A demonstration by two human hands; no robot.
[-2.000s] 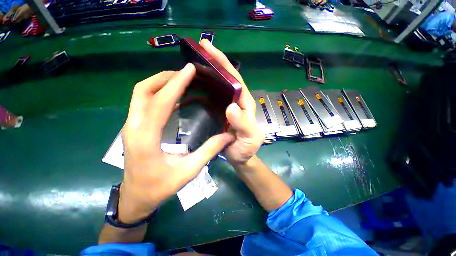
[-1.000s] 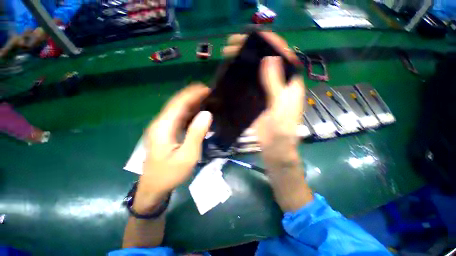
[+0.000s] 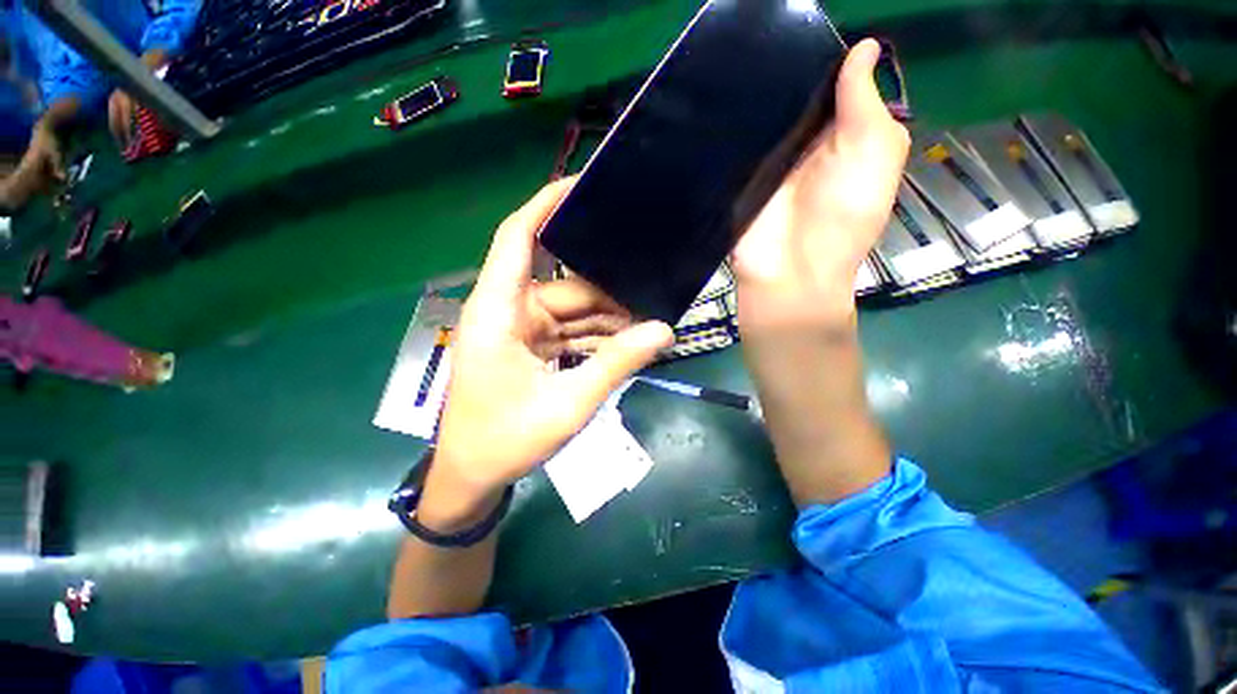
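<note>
A framed screen assembly (image 3: 699, 156) with a glossy black face is held tilted above the bench, face toward me. My left hand (image 3: 536, 339) grips its lower left end, thumb at the bottom corner. My right hand (image 3: 828, 203) grips its right edge, thumb on the upper right edge. Silver display modules with orange-tabbed strips (image 3: 966, 190) lie in an overlapping row beyond my right wrist. Another silver module (image 3: 423, 366) lies left of my left hand. The back of the held assembly is hidden.
White paper (image 3: 597, 465) and a thin dark pen-like stick (image 3: 695, 392) lie near my wrists. Small red-edged phones (image 3: 525, 69) lie on the far strip. A pink wrapped object (image 3: 84, 342) is at left. Another person's hands (image 3: 125, 119) show at far left.
The assembly has turned from edge-on to showing its black face and moved up and right with both hands. The view has shifted, showing more of the bench's left side.
</note>
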